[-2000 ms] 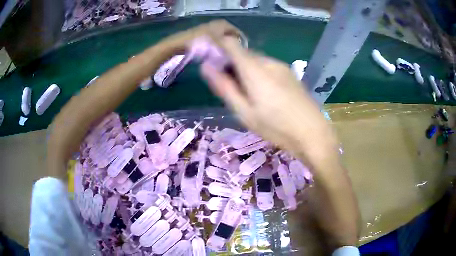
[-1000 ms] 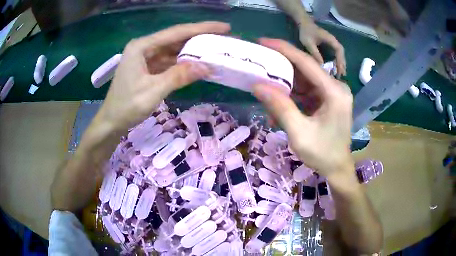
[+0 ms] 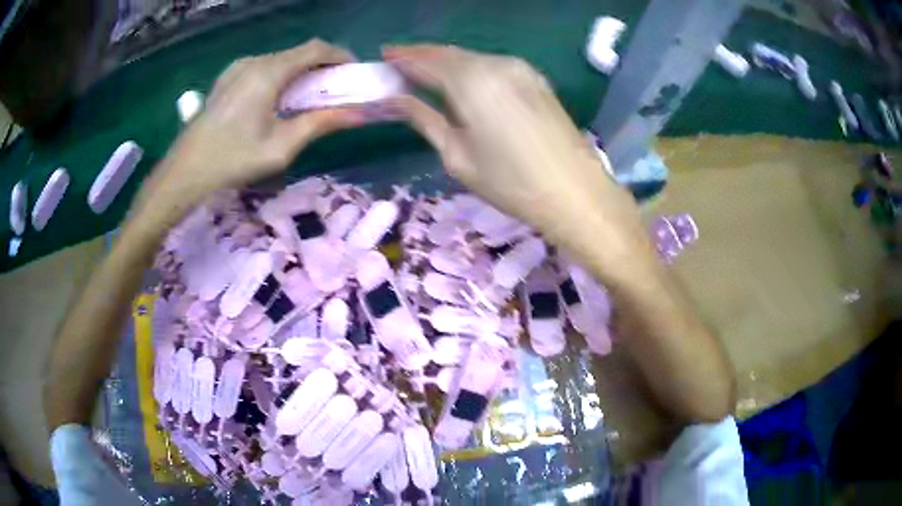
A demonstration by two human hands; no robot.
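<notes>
A white-pink housing [image 3: 346, 87] is held over the green belt between both my hands, slightly blurred. My left hand [image 3: 259, 111] grips its left end. My right hand [image 3: 485, 114] is at its right end, fingers on top and thumb below. The fingers hide both ends of the housing. Below the hands lies a heap of pink covers [image 3: 381, 296], some with dark rectangular windows, some in rows of plain ovals with stubby tabs.
A green conveyor belt [image 3: 59, 133] runs across behind, with white housings [image 3: 116, 176] at left and several white pieces at right. A grey post [image 3: 663, 74] crosses it. Brown worktable [image 3: 771, 267]; a small pink piece [image 3: 675, 235] lies there. Yellow-grey printed sheet [image 3: 148, 385] under the heap.
Since one second ago, the housing and my hands have moved left in view and the housing appears smaller. The other person's hand behind is no longer in view. The view has shifted.
</notes>
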